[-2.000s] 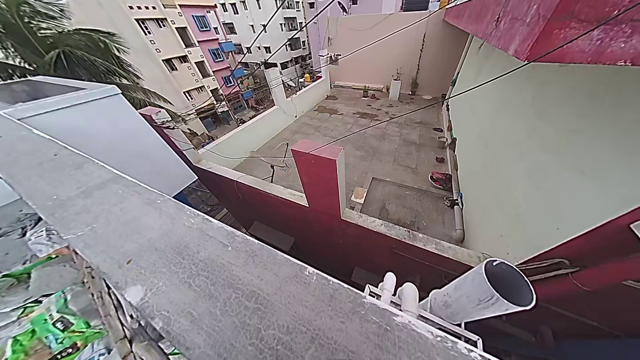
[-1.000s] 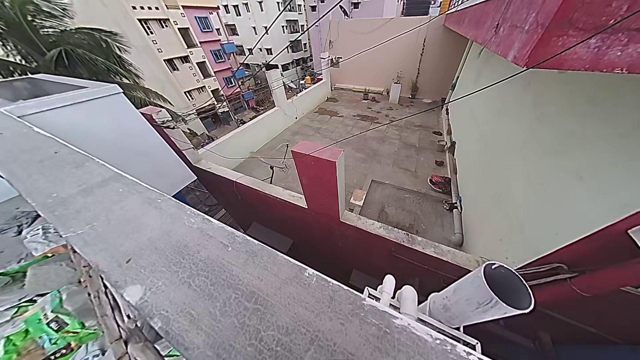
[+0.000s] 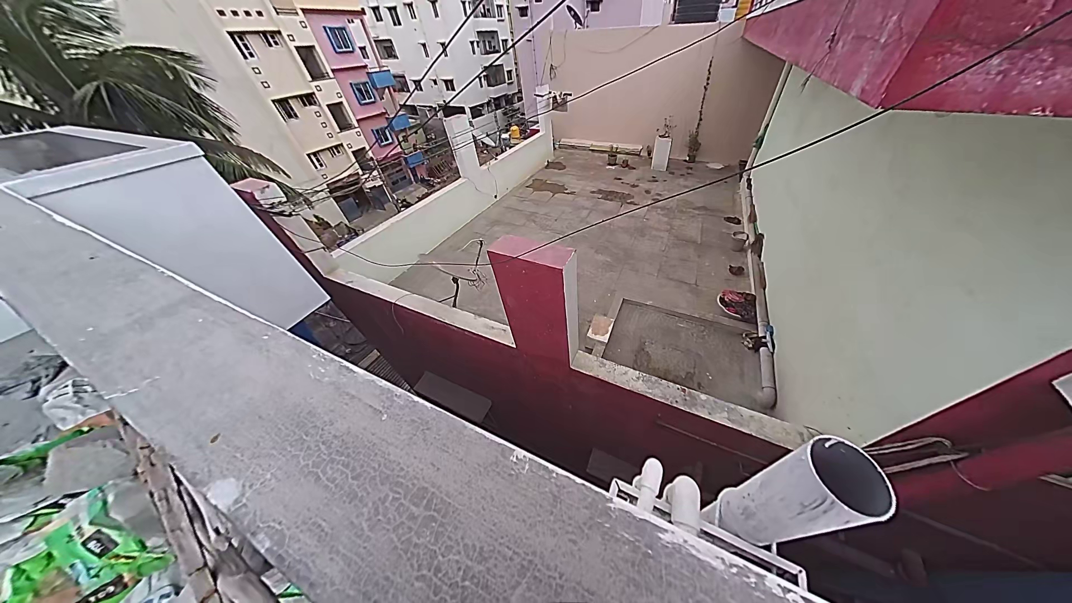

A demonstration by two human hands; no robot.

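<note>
Neither my left hand nor my right hand shows in the head view. A grey concrete parapet (image 3: 335,427) with a finely cracked top runs diagonally from the upper left to the bottom right. Just beyond its lower right part stands a wide white plastic pipe (image 3: 787,498) with an open end. Two smaller white pipe ends, one a rounded elbow (image 3: 683,502), rise beside it at a white metal frame (image 3: 754,553). At the lower left, green and white plastic sacks (image 3: 92,544) lie on the near side of the parapet, by a bundle of dry sticks or stalks (image 3: 180,519).
Past a gap lies a neighbouring roof terrace (image 3: 645,226), lower down, with a maroon wall and pillar (image 3: 536,293). Thin cables (image 3: 636,205) cross the view. A pale box-like structure (image 3: 184,226) adjoins the parapet at left. Apartment buildings (image 3: 276,75) and a palm (image 3: 109,92) stand behind.
</note>
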